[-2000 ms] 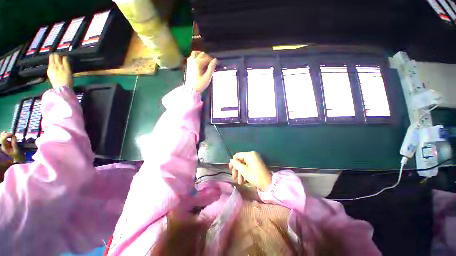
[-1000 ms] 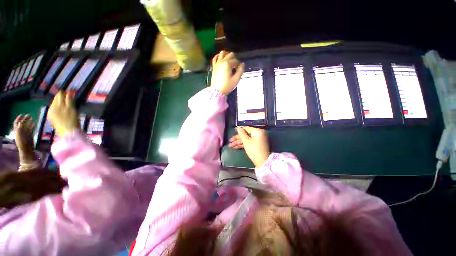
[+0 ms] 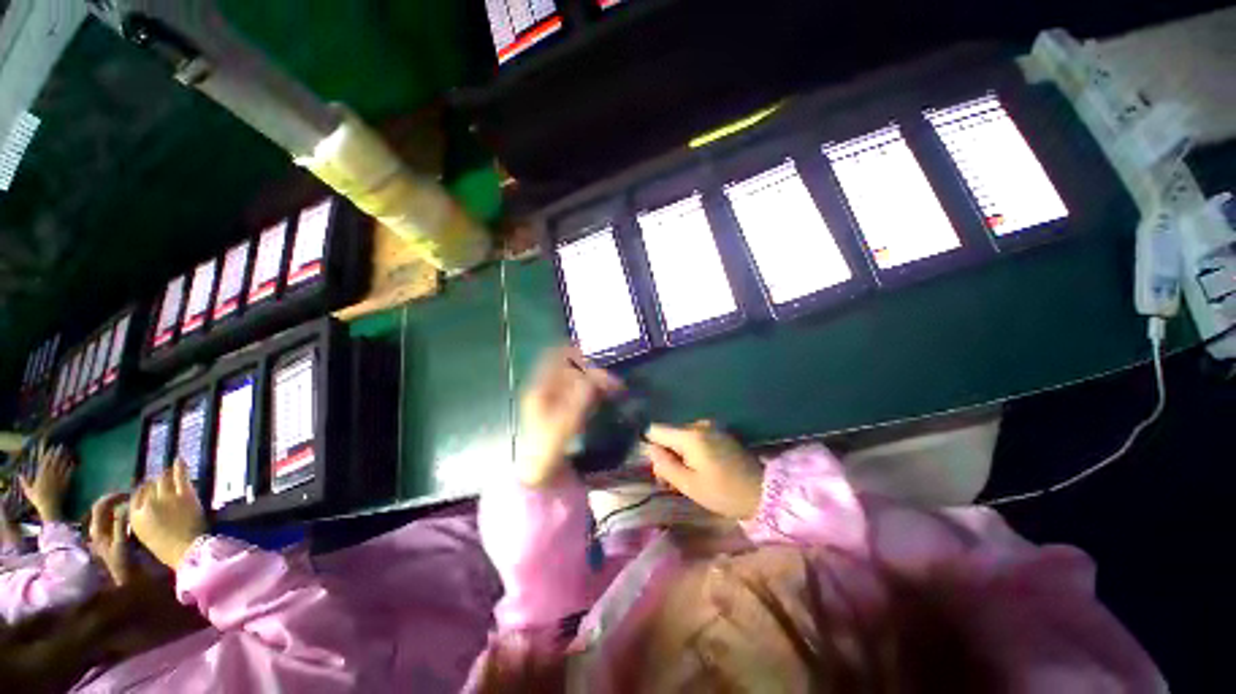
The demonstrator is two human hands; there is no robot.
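Observation:
Several smartphones (image 3: 786, 237) with white list screens lie side by side in the black foam phone tray (image 3: 542, 244). My left hand (image 3: 553, 407) is blurred, below the leftmost phone near the bench's front edge. My right hand (image 3: 708, 469) is just right of it, at the front edge, fingers pointing left. A dark blurred thing (image 3: 610, 431) is between the two hands. I cannot tell what it is or which hand holds it. The finger details of both hands are unclear.
A white power strip (image 3: 1114, 115) with an adapter (image 3: 1159, 264) and white cable (image 3: 1132, 431) is on the right. A wrapped post (image 3: 393, 190) stands left of the tray. Neighbours' hands (image 3: 166, 513) are at phone trays on the left. More phones (image 3: 522, 25) show at top.
The view has tilted. My left hand has come down from the tray's upper left corner to the front edge. My right hand has drawn back from below the leftmost phone. The dark thing now shows.

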